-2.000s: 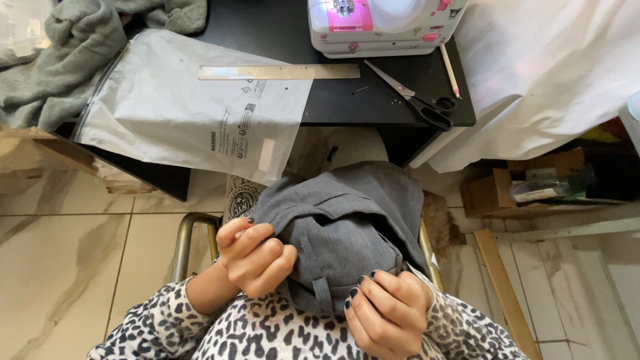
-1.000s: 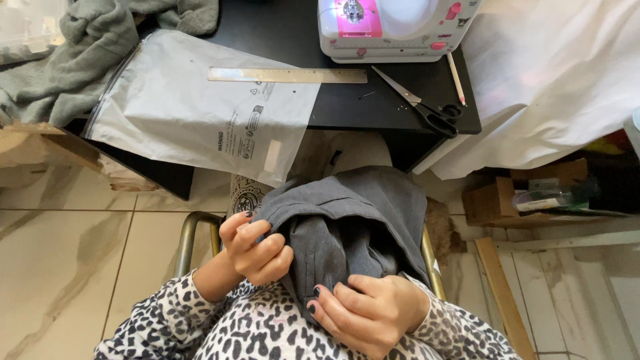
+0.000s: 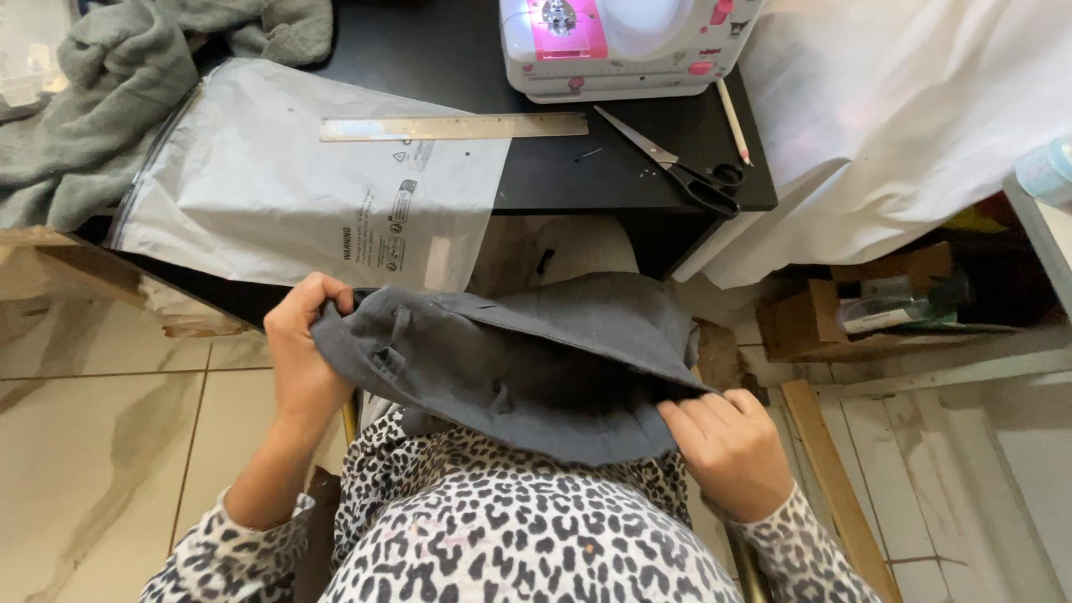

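A dark grey cloth garment (image 3: 578, 327) is spread above my lap, its wide opening facing up and its dark inside showing. My left hand (image 3: 310, 347) grips the garment's edge at the left end, near small loops of fabric on the inside. At the right end of the opening, my right hand (image 3: 727, 444) pinches the edge between thumb and fingers. The cloth is stretched between both hands, and its lower part hangs out of sight.
On the black table lie a plastic bag (image 3: 251, 184), a ruler (image 3: 452, 126), black-handled scissors (image 3: 670, 163), a pencil (image 3: 734, 121) and a pin (image 3: 591, 154). Behind stands a white and pink sewing machine (image 3: 620, 79). Grey fleece cloth (image 3: 126, 92) lies left; a cardboard box (image 3: 796, 322) sits right.
My hands have moved apart, the left one outward to the left and the right one to the right. The garment, bunched before, is now drawn wide with its opening spread.
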